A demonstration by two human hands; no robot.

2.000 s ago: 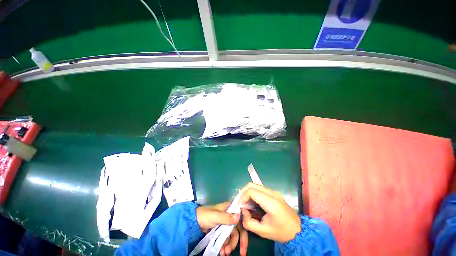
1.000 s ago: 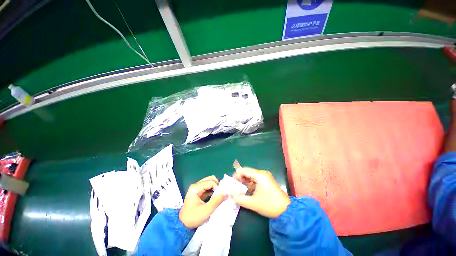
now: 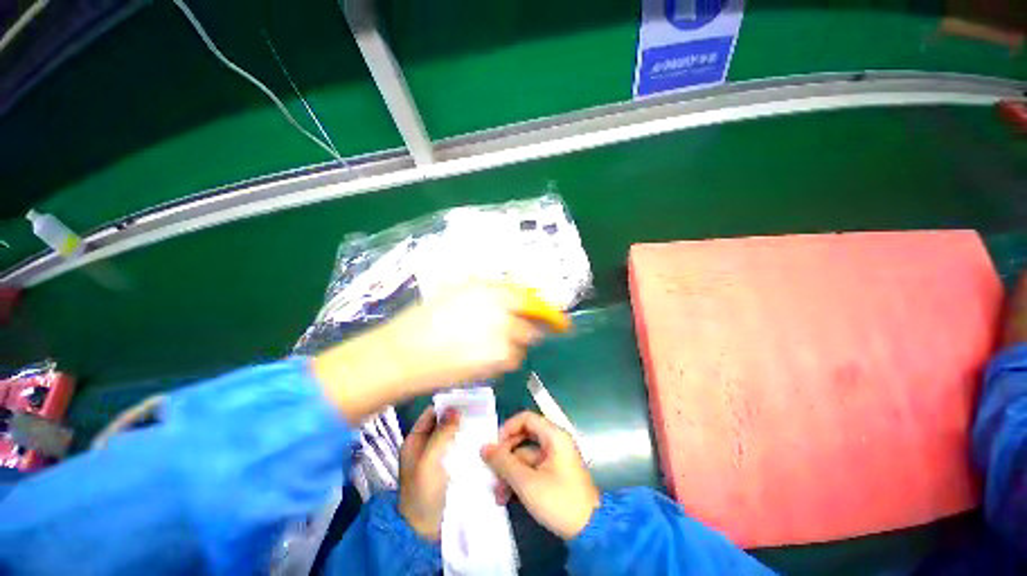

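A bundle of white strips hangs between my hands, its top end upright and its lower part running off the bottom edge. My left hand grips its left side. My right hand is at its right side, thumb and fingertips together; whether they pinch a strip is not clear. A narrow pale strip shows just beyond my right hand. Another person's blurred arm in a blue sleeve reaches in from the left, its hand holding something yellow above my left hand. It partly hides the spare white sheets.
A clear plastic bag of white strips lies at the back centre. A red-orange slab lies at the right, with a neighbour's blue sleeve beside it. A tray with black pieces is at far left, a small bottle behind it.
Another person's arm has come in from the left over the spare sheets and the bag's front. My left hand has moved slightly left and the bundle now stands straighter.
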